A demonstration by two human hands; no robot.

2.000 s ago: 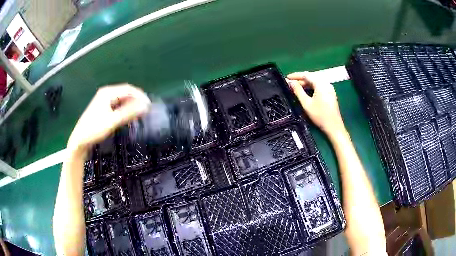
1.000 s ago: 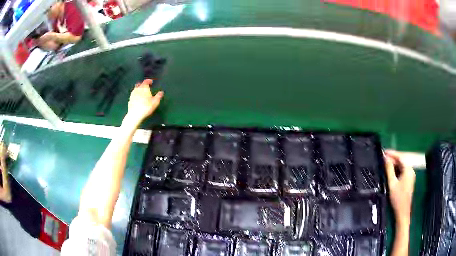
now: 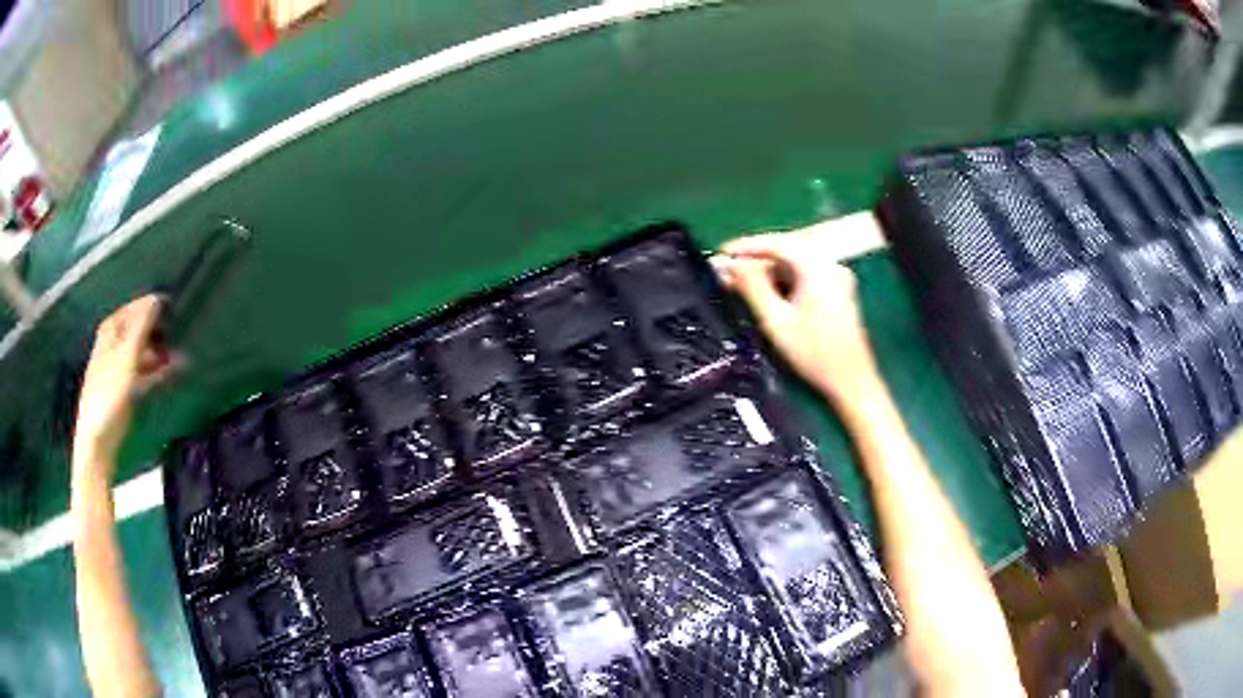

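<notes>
My left hand [image 3: 132,357] is at the far left over the green belt, closed on the lower end of a dark flat phone housing [image 3: 205,284], which is blurred. My right hand [image 3: 798,307] pinches the upper right corner of the black blister tray [image 3: 552,502]. The tray lies slanted in front of me, over the pale rail. Most of its pockets look filled with black housings. A gridded area at the lower middle right looks like empty pockets. The tray's bottom edge is partly cut off by the picture.
A thick stack of blister trays [image 3: 1091,321] stands on the right. An open brown carton [image 3: 1165,552] is below it at the lower right. The green conveyor belt [image 3: 545,164] runs beyond the tray, with a pale sheet [image 3: 120,188] on the far bench at the upper left.
The view has swung right since one second ago, bringing the tray stack and carton back in. My left hand, then reaching at dark parts on the belt, now holds a housing. My right hand stays at the tray corner.
</notes>
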